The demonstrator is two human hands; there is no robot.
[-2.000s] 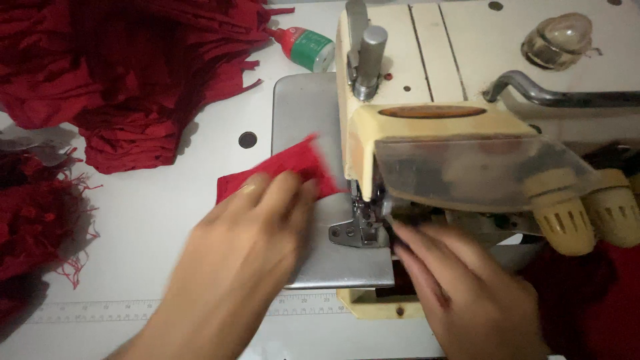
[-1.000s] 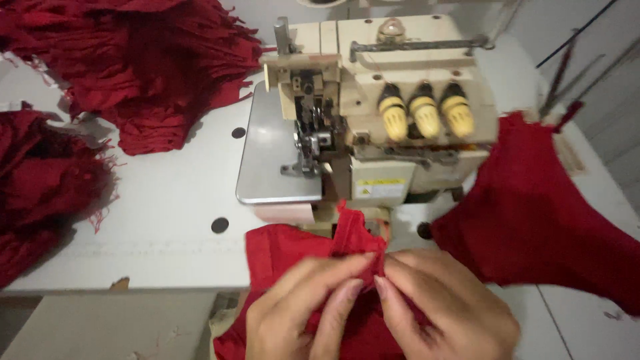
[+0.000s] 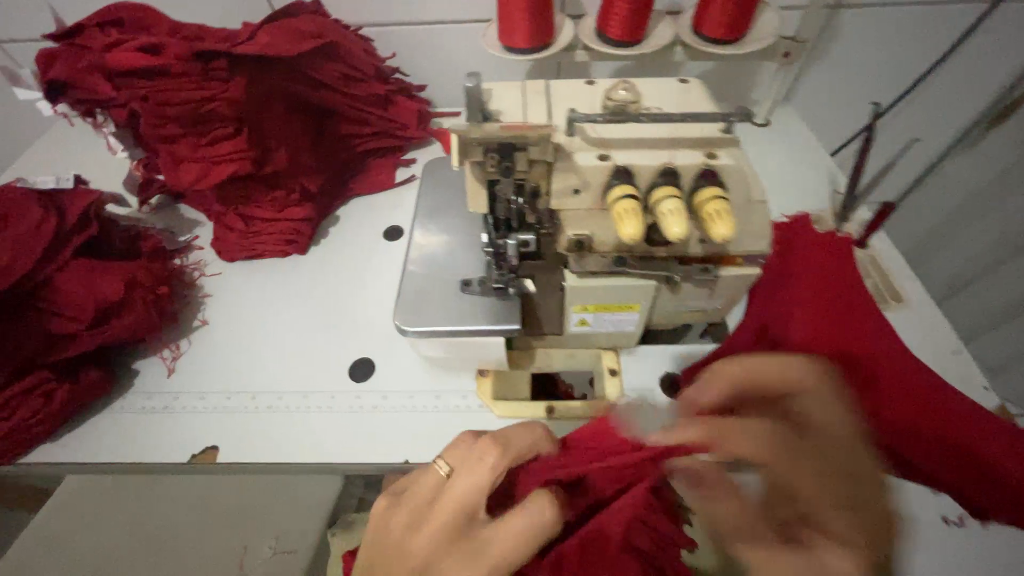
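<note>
My left hand (image 3: 472, 504), with a ring on one finger, grips a piece of red fabric (image 3: 592, 488) at the table's front edge. Blurred by motion, my right hand (image 3: 784, 464) pinches the same fabric near its upper right edge, where a small whitish translucent piece (image 3: 646, 418) shows at the fingertips. Both hands are in front of an overlock sewing machine (image 3: 656, 200). Its presser foot (image 3: 496, 284) and metal plate (image 3: 448, 256) have no fabric on them. Another red fabric piece (image 3: 848, 336) lies to the right of the machine, partly behind my right hand.
Two heaps of red fabric, one at the back left (image 3: 272, 136) and one at the far left (image 3: 80, 304), lie on the white table (image 3: 288, 344). Red thread cones (image 3: 526, 24) stand behind the machine. Thin rods (image 3: 860, 168) rise at the right edge.
Both hands have moved from the presser foot to the table's front edge with red fabric. Since one second ago they have come apart, the right hand moving rightward. The view has tilted and widened.
</note>
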